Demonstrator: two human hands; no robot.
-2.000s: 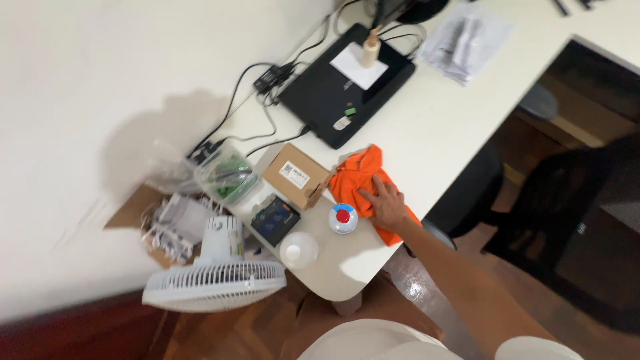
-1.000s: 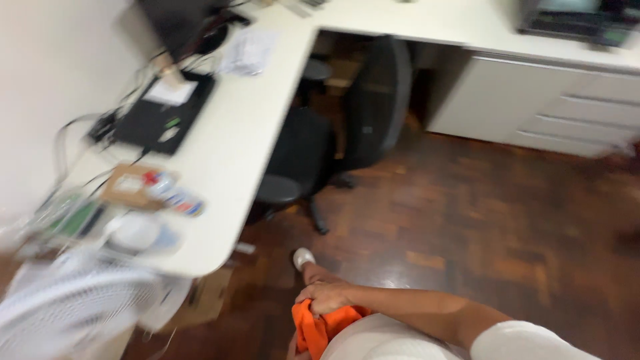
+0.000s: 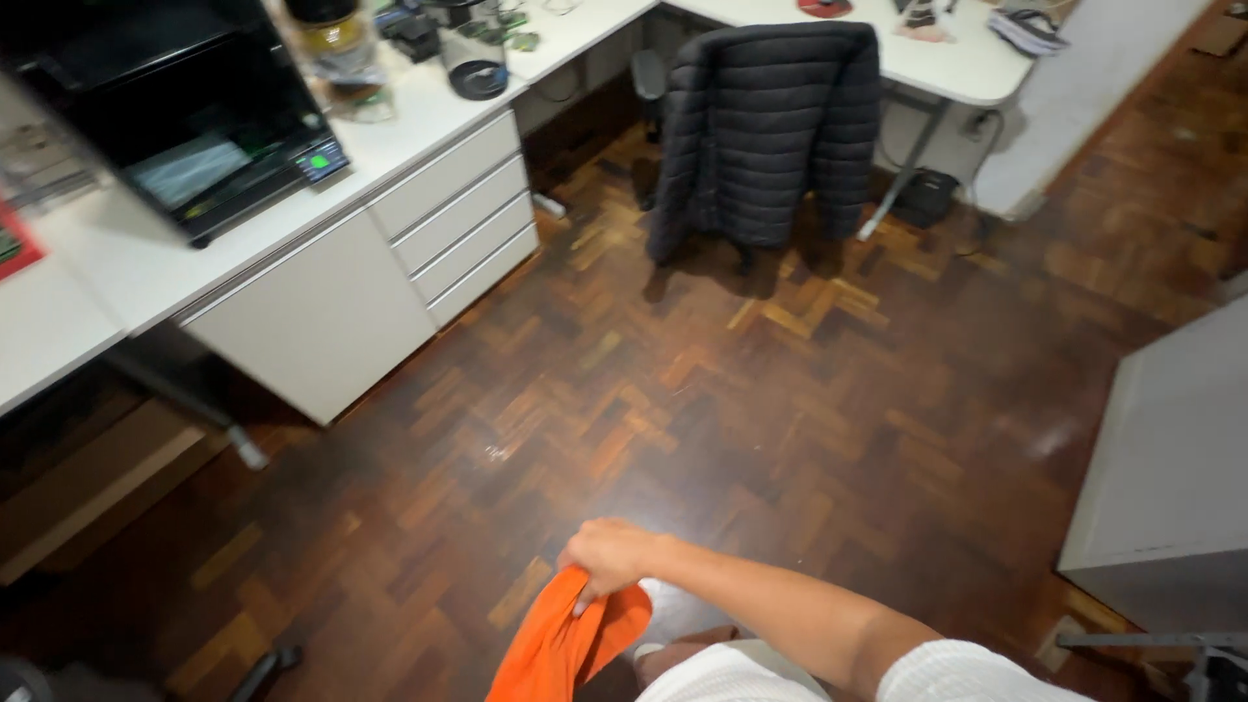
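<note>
My right hand (image 3: 606, 561) is closed on an orange cloth (image 3: 546, 639), low in the middle of the head view. The cloth hangs from the fingers in front of my body, and its lower end runs out of the frame. The forearm reaches in from the lower right, out of a white sleeve. Of my left hand nothing shows.
A black machine with a small lit screen (image 3: 322, 161) stands on the white counter at the upper left, above drawers (image 3: 468, 214). Farther off, a dark quilted jacket (image 3: 770, 127) hangs over a chair. A grey cabinet (image 3: 1170, 468) stands at the right on the parquet floor (image 3: 624, 390).
The orange cloth, earlier under my right hand on the white desk, is now held above the floor. The view has swung from the desk with the fan to another part of the room.
</note>
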